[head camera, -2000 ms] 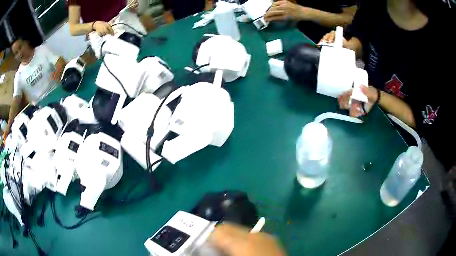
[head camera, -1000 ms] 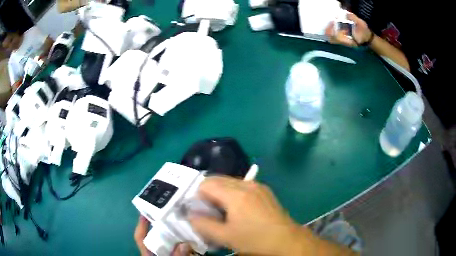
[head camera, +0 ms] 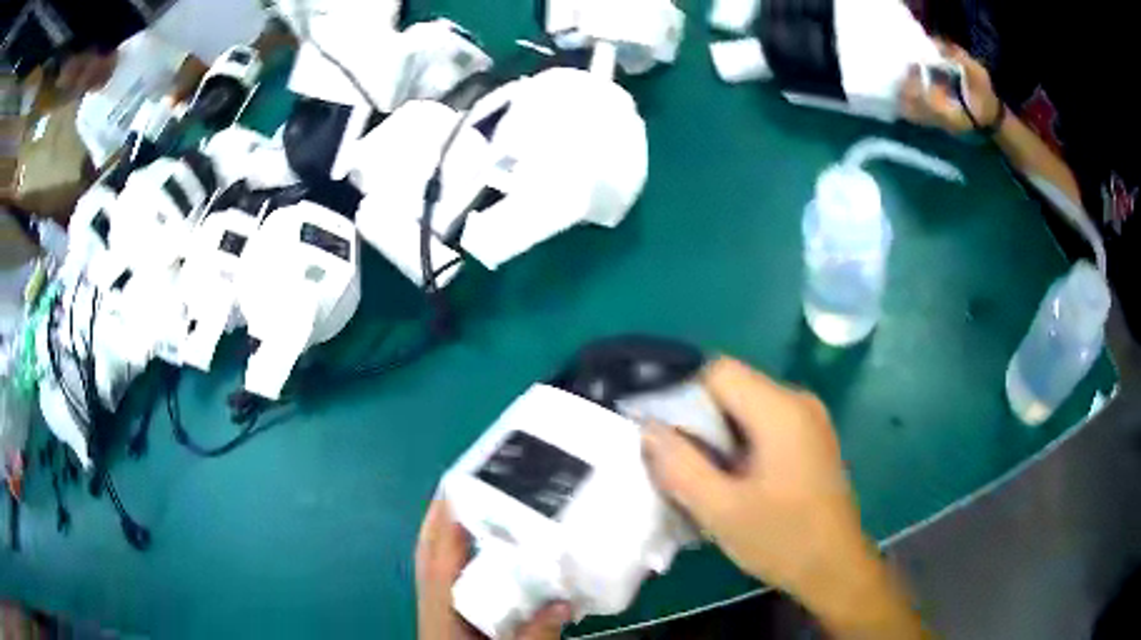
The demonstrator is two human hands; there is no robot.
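Observation:
A white security camera [head camera: 613, 481] with a dark rectangle on its upper side is held low in the centre, over the table. Its glossy black ball [head camera: 638, 363] points away from me. My left hand [head camera: 444, 569] grips the white bracket end from below, partly hidden by the camera. My right hand [head camera: 782, 481] is at the right side by the ball, its fingers closed on a blurred greyish-white wiping cloth [head camera: 686, 410] against the camera. The cloth's edges are unclear.
Piled white cameras [head camera: 300, 269] with black cables lie left on the green table [head camera: 375, 500]. One wash bottle [head camera: 847, 256] stands right of centre, another wash bottle [head camera: 1059, 338] near the right edge. Another person's hand [head camera: 957, 94] holds a camera at the top right.
My right hand has moved from the white body to beside the black ball. The held camera has turned, so a different dark rectangle shows. The view has shifted.

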